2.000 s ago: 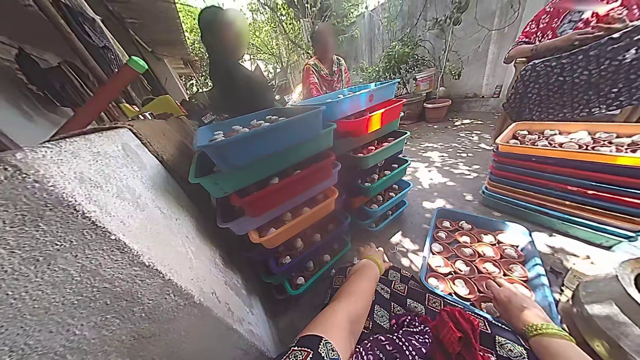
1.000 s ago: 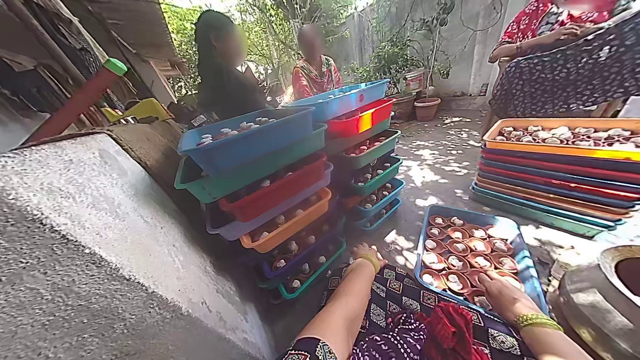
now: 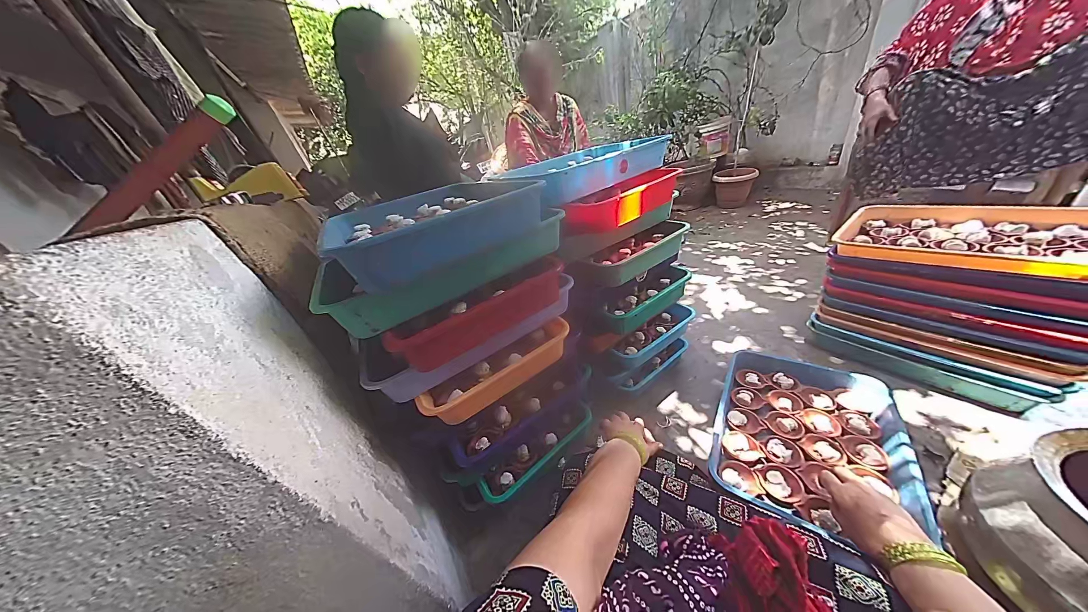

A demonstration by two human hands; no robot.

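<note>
A blue plastic tray (image 3: 727,399) lies on the ground at right of centre, holding rows of small clay cups (image 3: 783,424) with white tufts in them. My right hand (image 3: 858,508) reaches over the tray's near right part, its fingertips at the near cups; whether they grip one cannot be made out. My left hand (image 3: 627,429) rests low over the patterned cloth of my lap, beside the foot of the tray stacks, with nothing plainly held. Left of it rises a crosswise stack of coloured trays (image 3: 493,372), with similar cups and tufts inside. A second stack (image 3: 639,310) stands just behind.
At the right, an orange tray of cups (image 3: 952,258) tops a pile of nested trays (image 3: 952,319). A round metal pot (image 3: 1011,510) stands at the lower right, a rough concrete slab (image 3: 212,365) at the left. Two people sit behind the stacks; another is at the upper right.
My right hand stays at the near part of the blue tray, with its fingers shifted slightly. My left hand stays low beside the stacks. The upper-right person's hand now hangs lower.
</note>
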